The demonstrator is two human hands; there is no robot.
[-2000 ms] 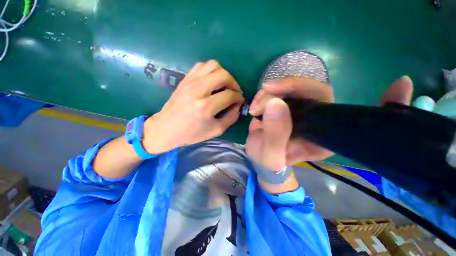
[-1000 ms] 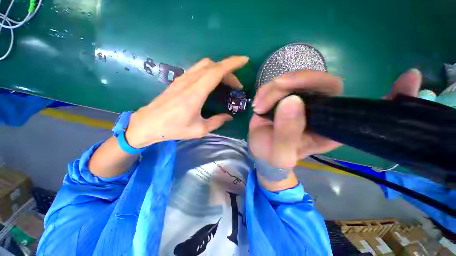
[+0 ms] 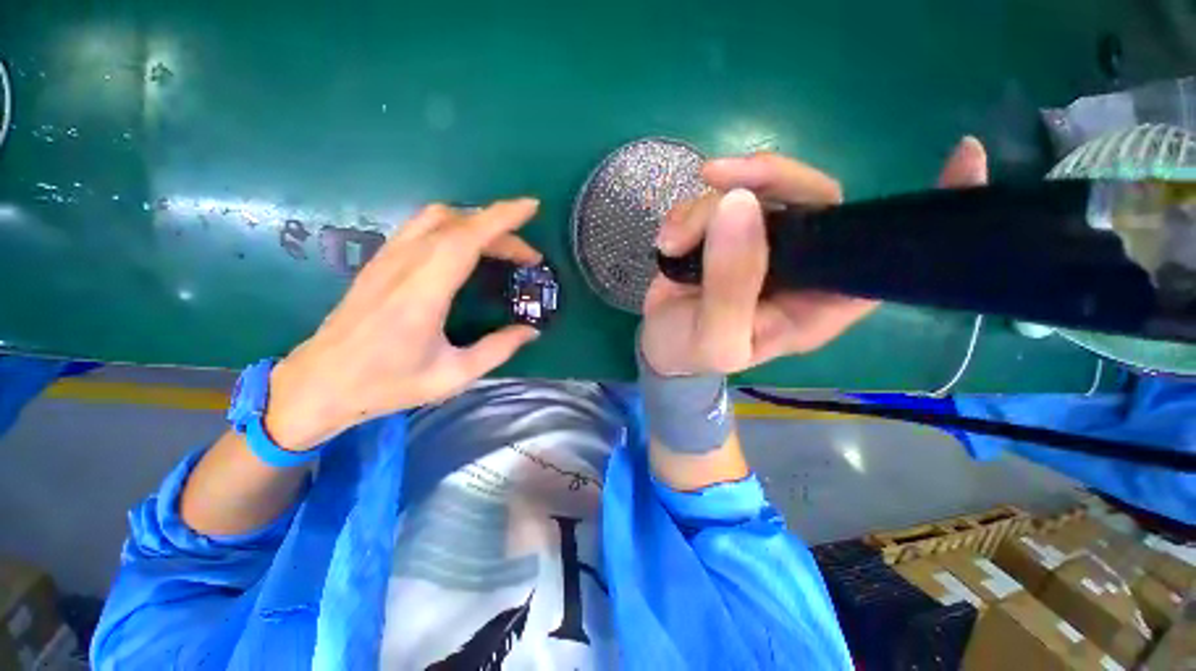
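Note:
My left hand [image 3: 407,311] is around a small black electronic module [image 3: 533,295], with thumb and fingertips at its near and far sides. The module's shiny circuit-like face shows. My right hand [image 3: 748,262] grips a long black electric screwdriver [image 3: 944,256], which extends right. Its narrow front points left and is partly hidden by my fingers; I cannot make out the bit tip. The round silver-grey screw plate [image 3: 617,216] lies on the green bench [image 3: 394,105], just beyond and left of my right fingers, partly covered by them.
A pale green fan grille [image 3: 1138,152] and a clear plastic bag are at the right. The black power cord [image 3: 918,417] runs right below the screwdriver. Thin white cables show at the left edge and right of centre. Cartons [image 3: 1036,616] and a pallet stand on the floor at lower right.
The left fingers opened from their earlier closed pinch, exposing the module's face. The screwdriver's front has moved away from the module, beside the screw plate. The whole view has shifted right.

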